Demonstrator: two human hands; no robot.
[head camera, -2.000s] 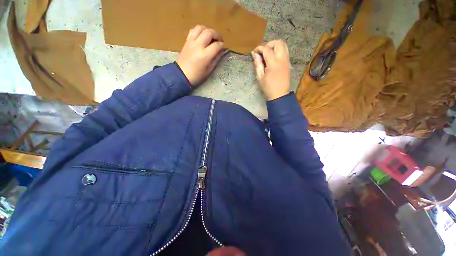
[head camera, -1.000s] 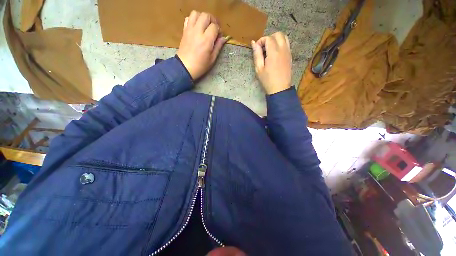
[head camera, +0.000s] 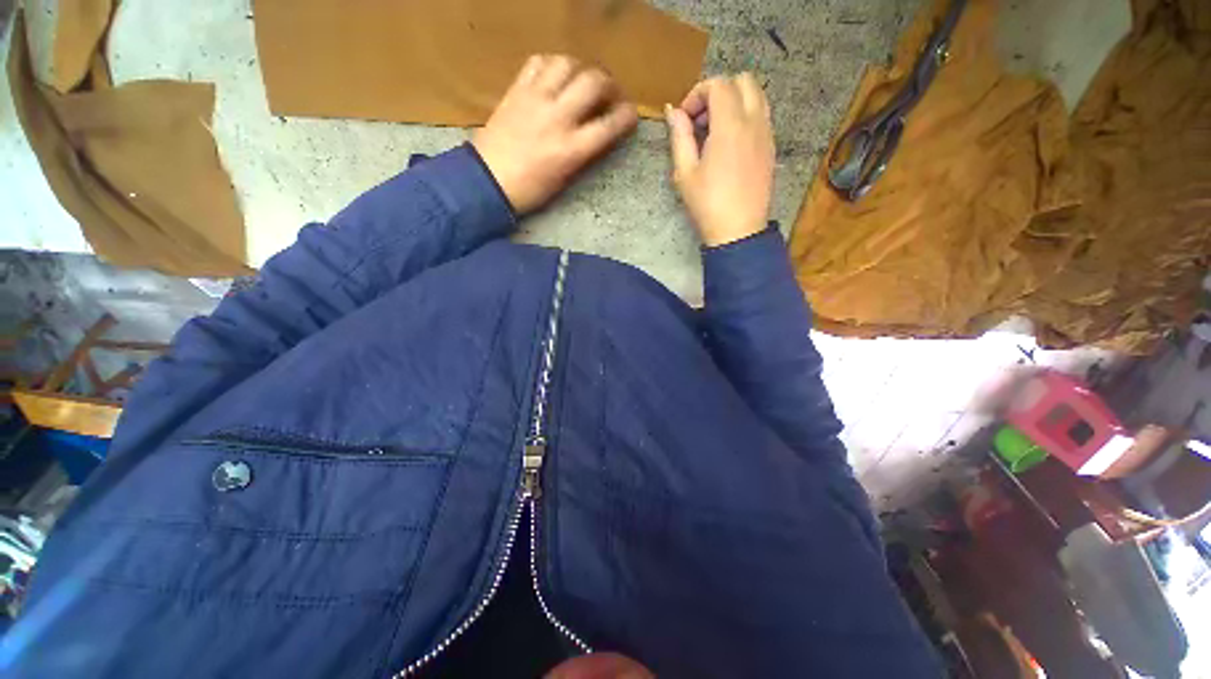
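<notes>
A tan-brown leather panel (head camera: 399, 60) lies flat on the speckled grey worktable, its near edge towards me and its top cut off by the picture. A narrow lighter fold shows on the near edge by my fingers. My left hand (head camera: 558, 126) rests over this edge, palm down with fingers bent; its fingertips lie close to my right hand. My right hand (head camera: 724, 146) pinches the near edge close to the panel's right corner between thumb and forefinger.
Dark shears (head camera: 883, 133) lie on a crumpled brown leather pile (head camera: 956, 226) at right. Brown cut pieces (head camera: 166, 166) lie at left. Beyond the table's near edge at lower right are a pink plastic item (head camera: 1062, 422) and a green one (head camera: 1020, 447).
My left hand has moved right along the near edge, closer to my right hand. My right hand has stayed near the corner. The panel has shifted slightly left in view.
</notes>
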